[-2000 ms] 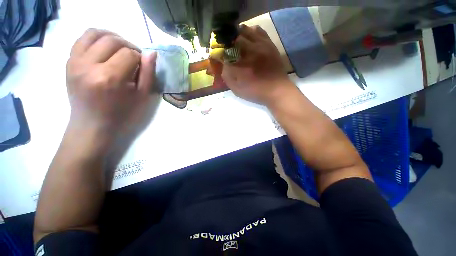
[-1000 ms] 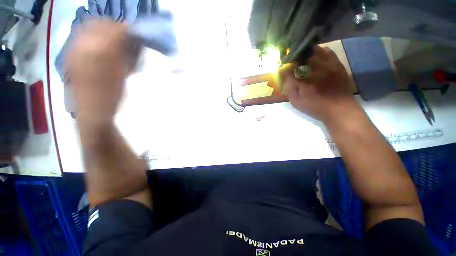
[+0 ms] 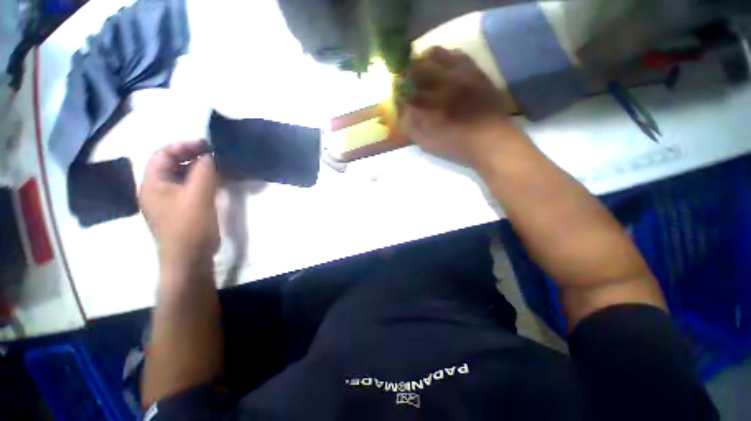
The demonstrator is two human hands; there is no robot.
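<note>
My left hand (image 3: pixel 183 191) pinches the left end of a dark fabric piece (image 3: pixel 268 152) between thumb and fingers. The piece is held out flat to the right, over the white table, its right end near the orange-red strips (image 3: pixel 370 148). My right hand (image 3: pixel 445 103) is at the needle area of the sewing machine (image 3: pixel 350 29), beside the yellow-green light. Its fingertips are partly hidden and blurred under the machine head, so I cannot tell if they hold anything.
A fanned bundle of blue-grey pieces (image 3: pixel 123 70) lies at the upper left, with a dark piece (image 3: pixel 103 191) below it. A blue-grey strip (image 3: pixel 534 57) lies right of my right hand. Dark snips (image 3: pixel 634 111) lie further right. Blue baskets (image 3: pixel 683 247) stand below the table.
My left hand was blurred over the bundle at the left with a light piece; now it is lower and nearer, holding a dark piece. My right hand remains at the machine. The camera view has shifted.
</note>
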